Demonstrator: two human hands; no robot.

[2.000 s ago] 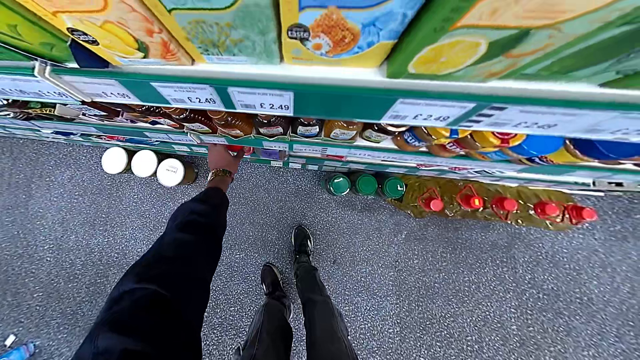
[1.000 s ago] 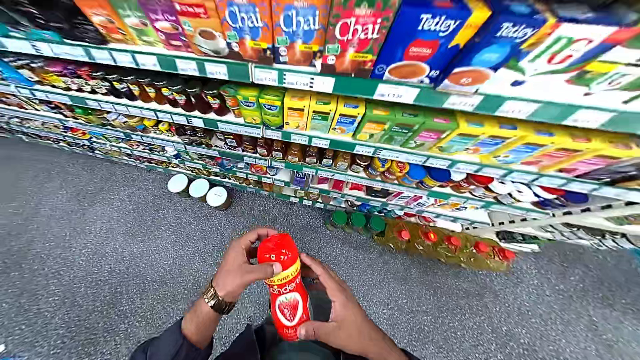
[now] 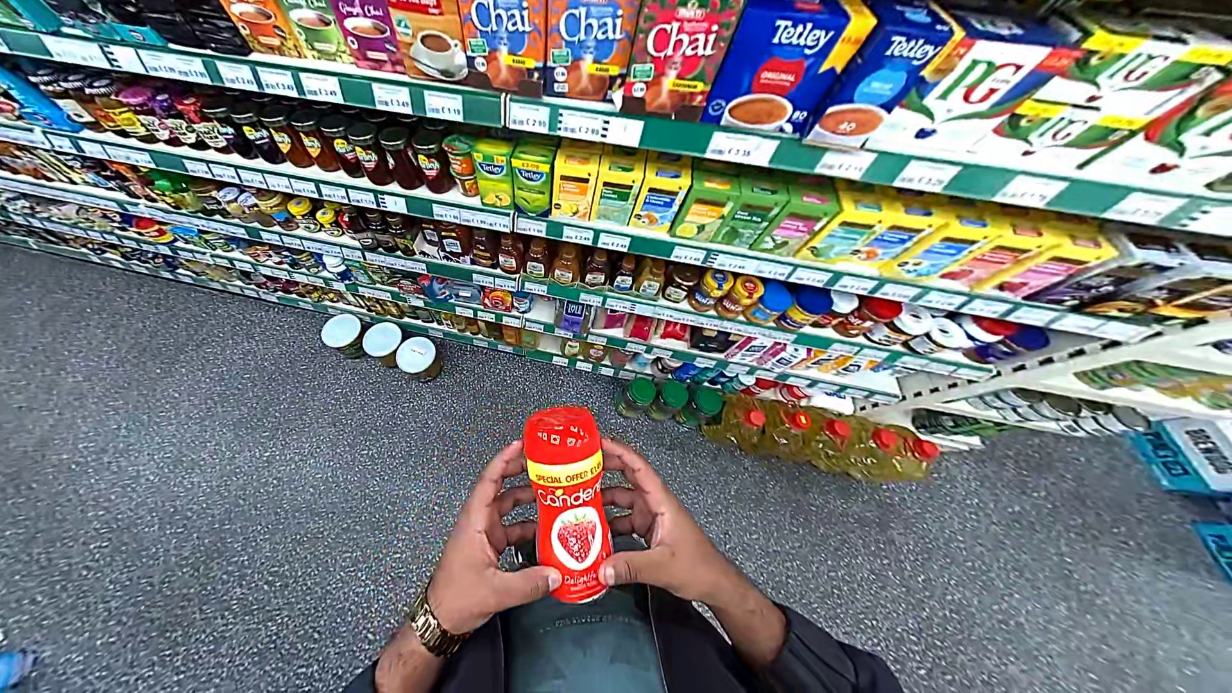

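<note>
A red Canderel sweetener jar point(image 3: 568, 505) with a yellow band and a strawberry picture stands upright in front of my body, its label towards me. My left hand point(image 3: 496, 549), with a gold-coloured watch on the wrist, holds the jar's left side, thumb on the lower front. From the right side my right hand point(image 3: 659, 539) holds the same jar, its thumb also near the bottom. The fingertips of both hands are partly hidden behind the jar.
Ahead runs a long shop shelf point(image 3: 741, 149) with tea boxes, honey and jam jars. On the grey speckled floor point(image 3: 241, 500) by its foot stand several white-lidded jars point(image 3: 382, 341), green-lidded jars point(image 3: 671, 399) and red-capped oil bottles point(image 3: 833, 438).
Two seconds ago my left hand was reaching into a lower shelf. The red jar is now between both hands, and its label has turned more upright towards me. The view has tilted up.
</note>
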